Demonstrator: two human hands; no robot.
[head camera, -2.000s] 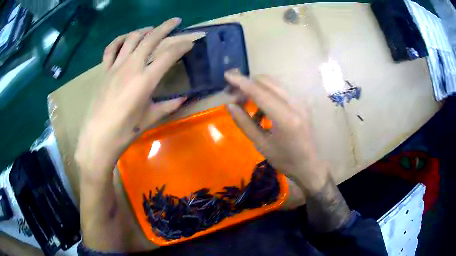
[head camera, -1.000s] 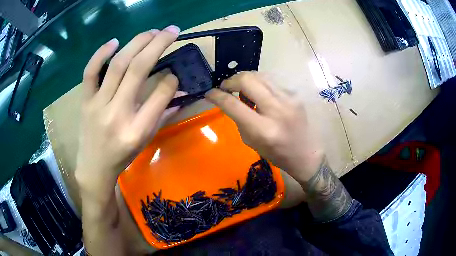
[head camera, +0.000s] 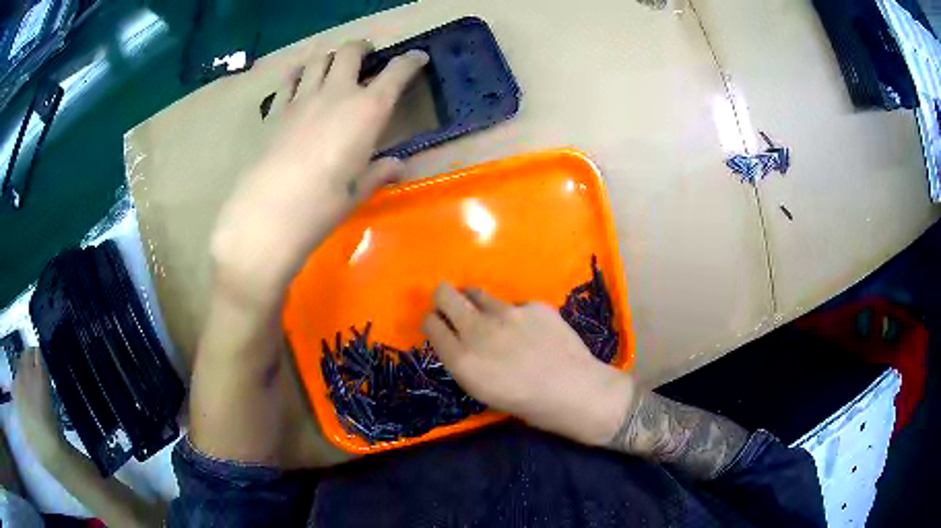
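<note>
A black phone frame (head camera: 477, 83) lies flat over the cardboard beyond the tray, its solid end to the right. My left hand (head camera: 310, 165) grips its left part, fingers over the top and thumb at the near edge. The orange tray (head camera: 413, 232) is in front of me, with a heap of black side keys (head camera: 387, 397) along its near edge. My right hand (head camera: 516, 361) is inside the tray, palm down over the heap, fingertips curled just above the keys. Whether it holds a key cannot be seen.
A small pile of slivers (head camera: 758, 163) lies on the cardboard (head camera: 660, 206) to the right. Stacked black frames stand at left (head camera: 103, 356) and upper right (head camera: 862, 52). One frame (head camera: 31, 139) lies on the green belt. Another person's arm (head camera: 77, 474) shows lower left.
My right hand has left the phone frame and moved down into the tray. A second black frame, seen overlapping the first, no longer shows separately. The view has shifted slightly.
</note>
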